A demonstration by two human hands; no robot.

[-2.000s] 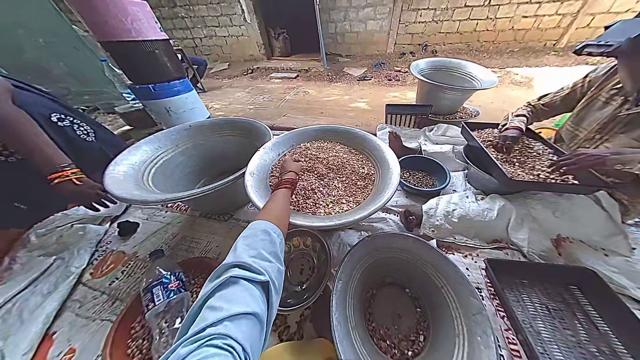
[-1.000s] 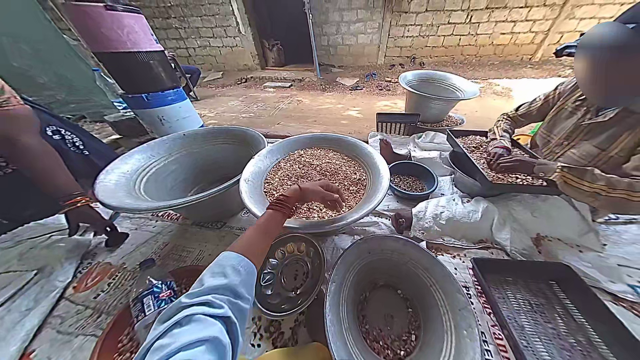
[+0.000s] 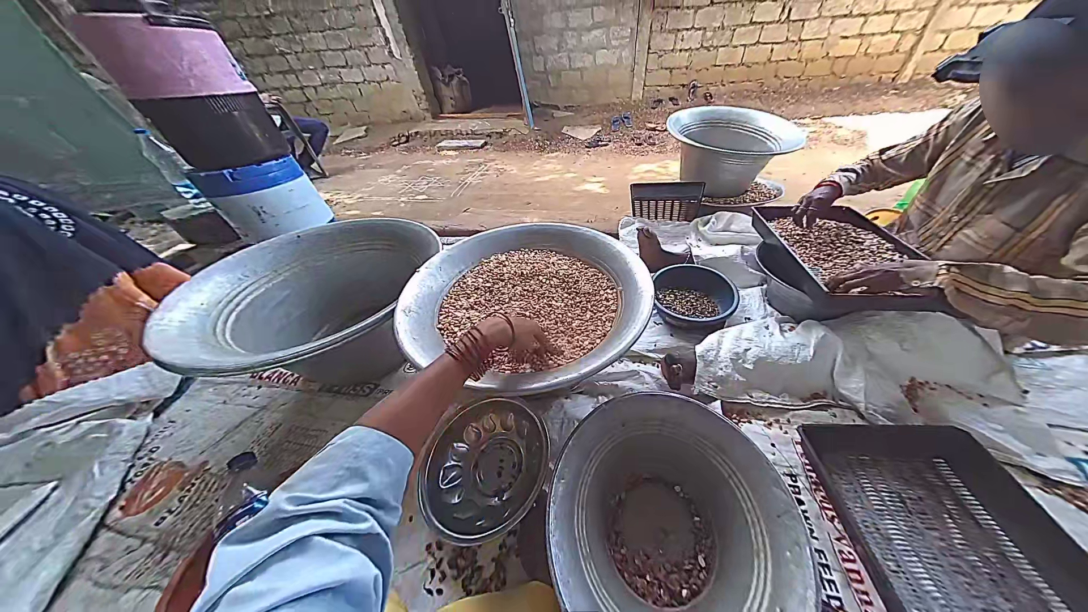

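My left hand [image 3: 520, 337], with bangles at the wrist, reaches into a wide metal basin [image 3: 414, 297] of small reddish-brown nuts or kernels [image 3: 531, 293]. Its fingertips are down among the pieces, so whether they grip any is hidden. My right hand is out of view. Just below the basin lies a round, shiny metal plate with a stamped pattern [image 3: 484, 467]. Beside it, nearer me, a deep metal basin [image 3: 748, 518] holds scattered pieces around its bottom. To the left, touching or nearly touching the kernel basin, stands a large tilted metal basin [image 3: 280, 289].
A co-worker's hands [image 3: 875, 279] are at a black tray of pieces [image 3: 918, 246] on the right. A small dark bowl [image 3: 697, 293] stands beyond a bare foot [image 3: 678, 370]. A black slotted tray [image 3: 943, 510] lies near right; a plastic bottle [image 3: 242, 489] is near left.
My left hand was at the basin's upper left two seconds ago; it is now lower, in the kernels near the front. The hand of the person on the left has gone out of view.
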